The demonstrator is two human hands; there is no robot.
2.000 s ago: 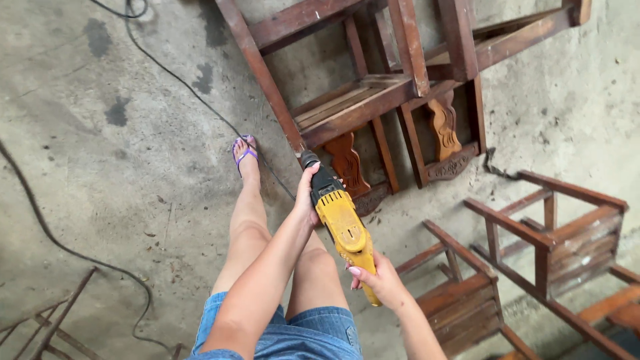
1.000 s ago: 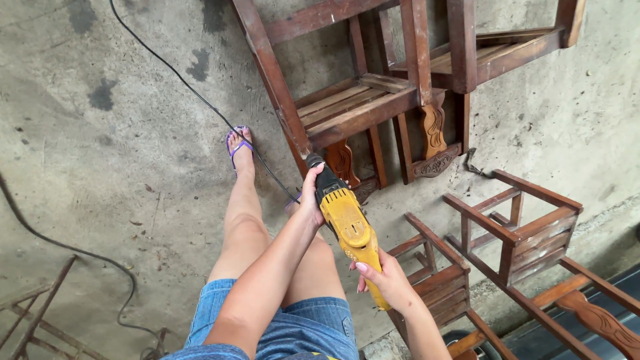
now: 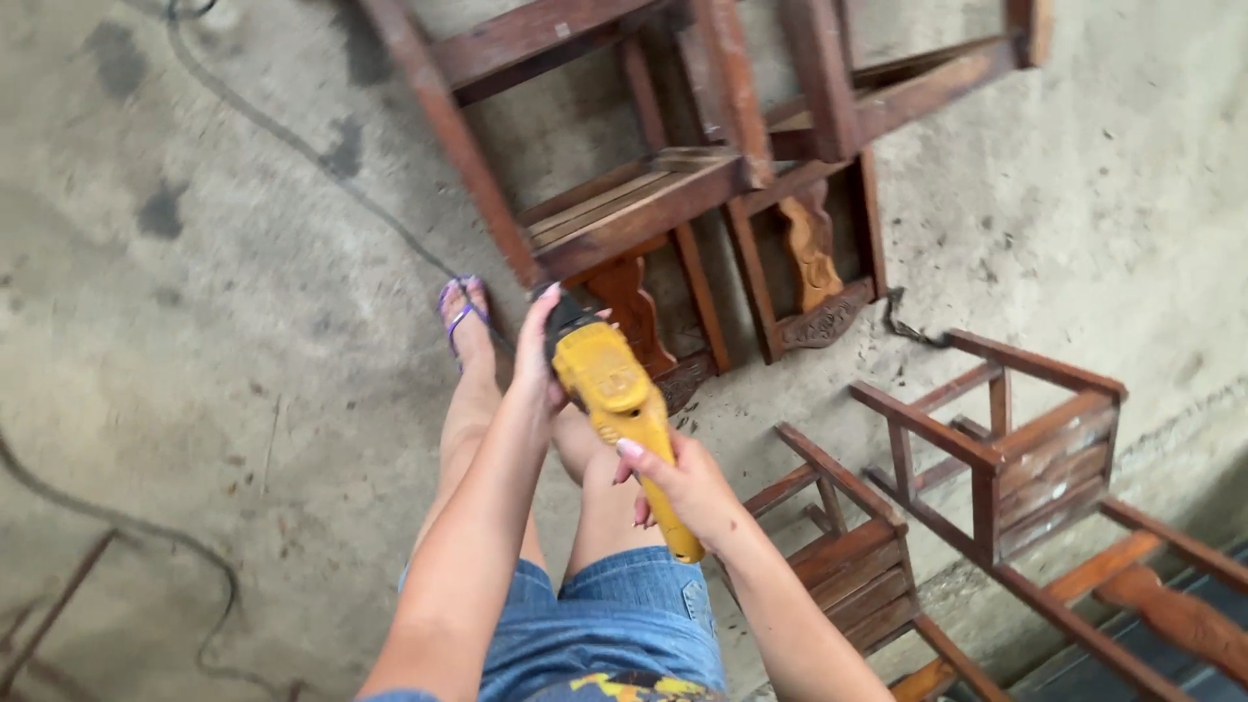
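A yellow and black corded power tool (image 3: 609, 375), drill-like in shape, is held in both of my hands. My left hand (image 3: 539, 341) wraps its black front part, and my right hand (image 3: 680, 478) grips the yellow rear handle. The tool's front end lies at the lower end of a reddish-brown wooden chair leg (image 3: 468, 156); whether they touch cannot be told. That chair, with a slatted seat (image 3: 634, 210), is tipped over on the concrete floor. Its carved backrest splat (image 3: 629, 302) shows just beyond the tool, partly hidden by it.
A second tipped chair (image 3: 936, 93) adjoins the first. More wooden chairs lie at the right (image 3: 1058, 478) and lower right (image 3: 848, 575). A dark cable (image 3: 292, 141) runs over the floor past my sandalled foot (image 3: 463, 312). Another cable (image 3: 127, 522) and thin dark bars (image 3: 58, 609) are at the left.
Both hands stay on the power tool throughout. The tool and chairs keep nearly the same arrangement; the view has shifted slightly.
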